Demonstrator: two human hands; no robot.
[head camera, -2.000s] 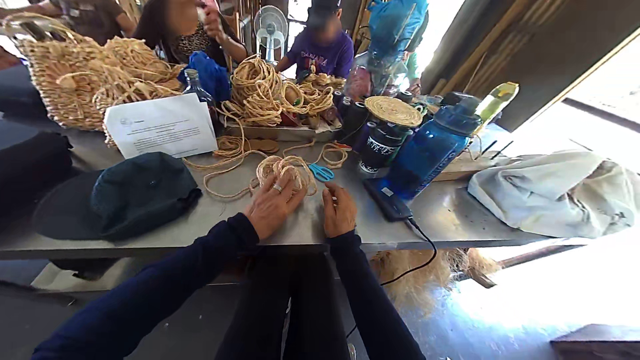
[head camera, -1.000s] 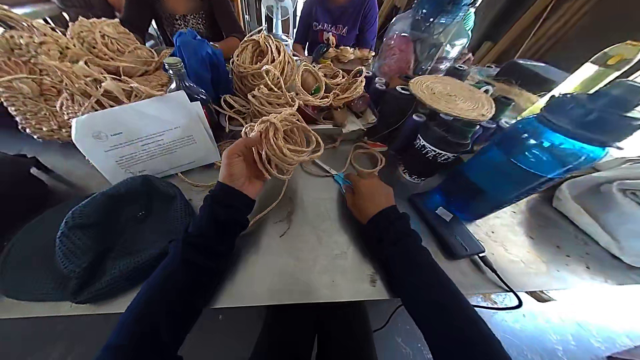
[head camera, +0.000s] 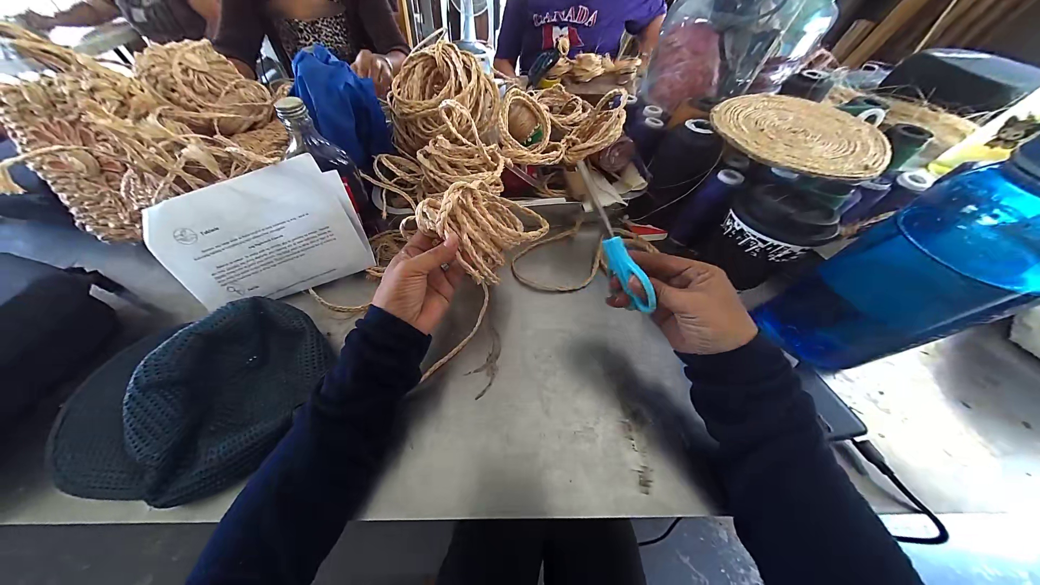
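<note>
A looped bundle of natural-fibre cord (head camera: 475, 227) is held in my left hand (head camera: 422, 280), raised over the metal table (head camera: 528, 406). One strand hangs from the bundle towards the tabletop. To the right, my right hand (head camera: 691, 301) holds a pair of scissors (head camera: 626, 272) by the light-blue handles, with the blades pointing up and away. Whether the blades are parted cannot be told. Behind the bundle are more coils of cord (head camera: 443, 97). A loop of cord (head camera: 552, 286) lies on the table between my hands.
At left are a dark cap (head camera: 219, 398), a printed sheet (head camera: 260, 231), a glass bottle (head camera: 313, 146) and a woven fibre basket (head camera: 89, 146). At right stand thread spools (head camera: 691, 154), a coiled fibre disc (head camera: 800, 136), a blue water bottle (head camera: 918, 260) and a phone (head camera: 829, 402). People sit opposite.
Two seconds ago both hands were low over the table, my left on the cord and the scissors lying beyond them. Both hands have since risen, with the cord bundle and the scissors now held.
</note>
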